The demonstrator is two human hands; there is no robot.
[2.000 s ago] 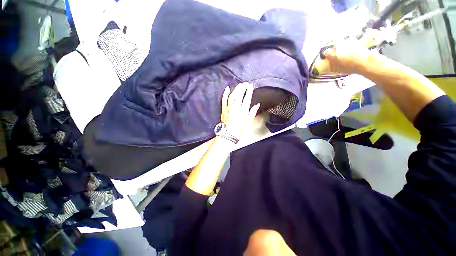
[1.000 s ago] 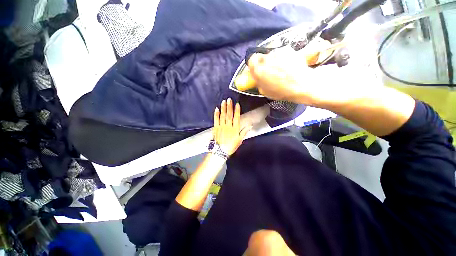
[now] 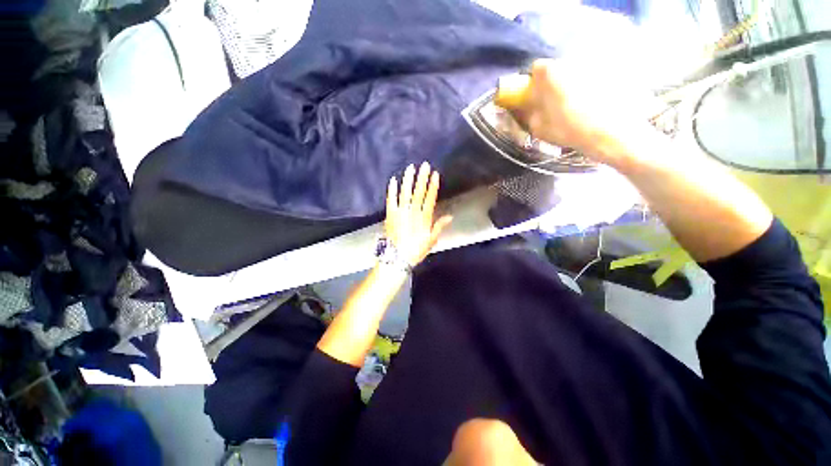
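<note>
A navy jacket (image 3: 364, 118) lies draped over the dark padded buck (image 3: 210, 232), whose rounded end shows at the left. The steam iron (image 3: 510, 136) rests on or just over the jacket's right part, its tip pointing left. My right hand (image 3: 556, 105) is shut around the iron's yellowish handle. My left hand (image 3: 415, 214) lies flat with fingers apart on the jacket's near edge, holding nothing. A bit of checked lining (image 3: 528, 188) shows below the iron. Glare hides the iron's rear.
The white pressing table (image 3: 301, 271) runs under the buck. A heap of navy and checked pieces (image 3: 68, 264) lies at the left. Dark cloth (image 3: 264, 373) hangs below the table. A blue object (image 3: 109, 435) is at the lower left, yellow cloth (image 3: 793, 214) at the right. The iron's hose (image 3: 729, 68) runs upper right.
Over the last two seconds, my right hand came in from the right with the iron onto the jacket, then moved slightly back right. My left hand slid down to the jacket's near edge.
</note>
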